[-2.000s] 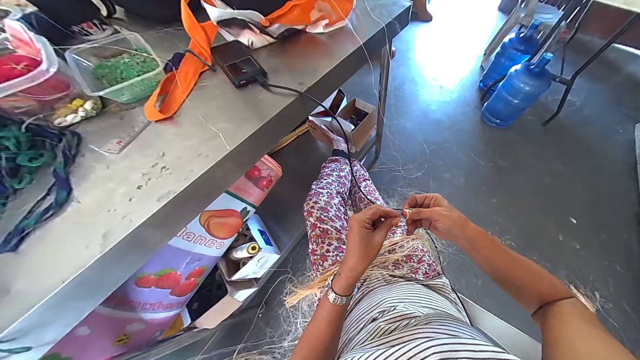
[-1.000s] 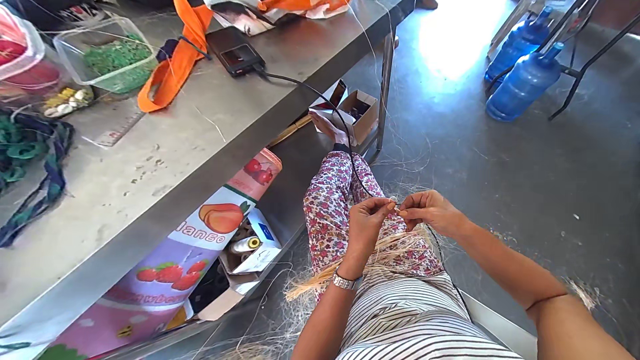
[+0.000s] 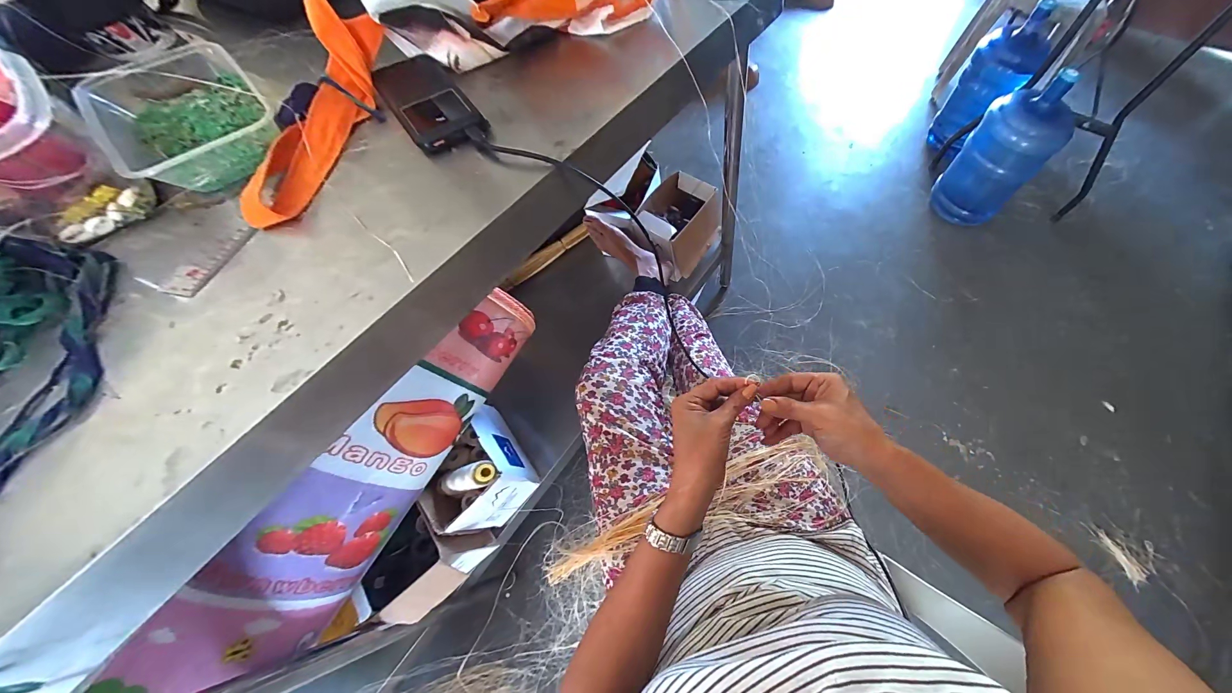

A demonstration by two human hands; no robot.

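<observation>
My left hand (image 3: 710,414) and my right hand (image 3: 816,414) meet above my lap, thumbs and forefingers pinched together on a thin pale fibre whose exact form is too small to tell. A bundle of straw-coloured fibres (image 3: 616,539) lies across my lap on the flowered trousers (image 3: 626,385), just below the hands. Loose fine strands spread around the bundle and down by my left forearm. A metal watch sits on my left wrist. A black cable (image 3: 577,173) runs from a dark device (image 3: 433,104) on the table toward my lap.
A metal table (image 3: 318,327) at left bears a plastic tub of green fibres (image 3: 202,120), an orange strap (image 3: 337,77), a ruler (image 3: 207,260) and dark green cloth strips (image 3: 77,366). Below are a fruit-printed sheet (image 3: 385,452) and open boxes (image 3: 698,231). Blue water bottles (image 3: 1006,144) stand at right.
Both hands have stayed close together over the lap, with small shifts of the fingers. The fibre bundle lies about where it was.
</observation>
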